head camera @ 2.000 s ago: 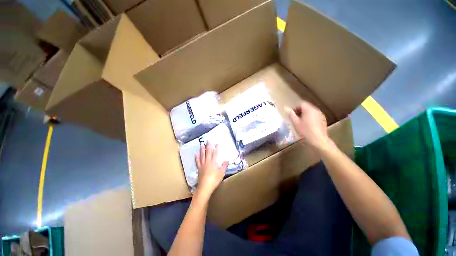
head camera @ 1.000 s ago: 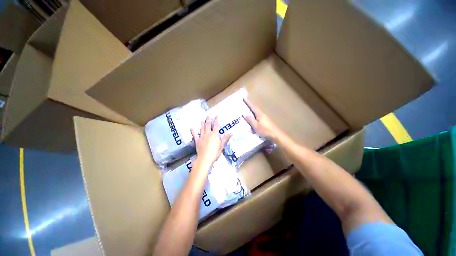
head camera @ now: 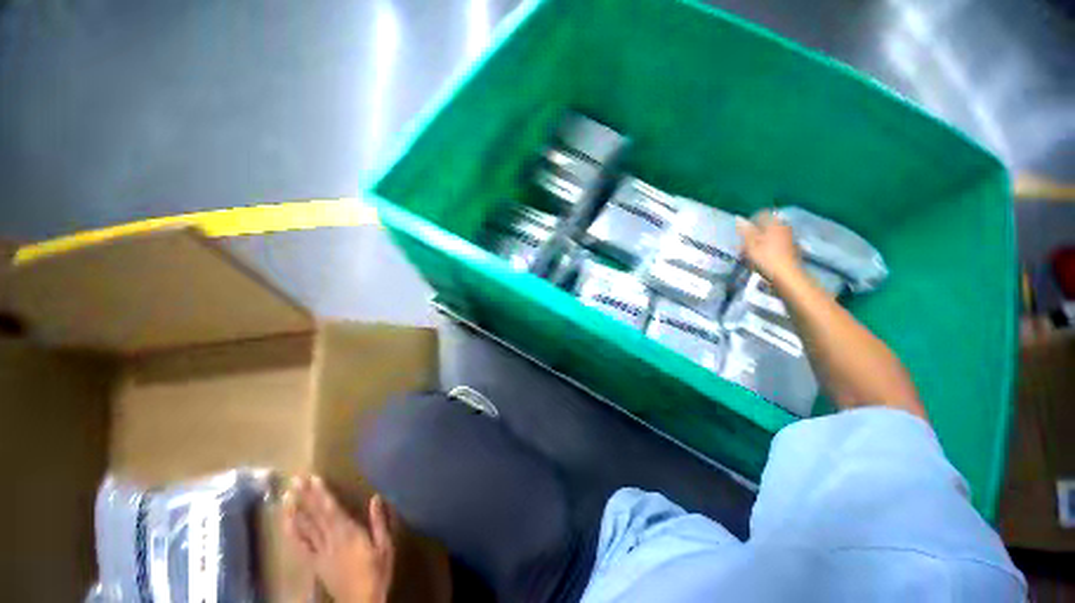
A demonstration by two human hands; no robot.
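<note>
Several polybagged items (head camera: pixel 698 242), grey-white with dark lettering, lie in rows in the green turnover crate (head camera: pixel 707 389). My right hand (head camera: pixel 772 245) is inside the crate, its fingers at the top edge of the bags; blur hides whether it grips one. The open shipping carton (head camera: pixel 212 406) is at the lower left. A bagged item (head camera: pixel 195 536) in clear wrap shows in it, cut off by the lower edge. My left hand (head camera: pixel 340 544) lies with spread fingers against the carton's near side, beside that item, and holds nothing.
A carton flap (head camera: pixel 153 289) stands open toward the yellow floor line (head camera: pixel 283 217). The crate's high wall lies between my legs (head camera: pixel 472 483) and the bags. A brown box with a white label (head camera: pixel 1049 448) stands at the far right.
The view has swung right from the carton to the green crate. My right hand has left the carton and is in the crate. My left hand has come off the bagged items to the carton's side.
</note>
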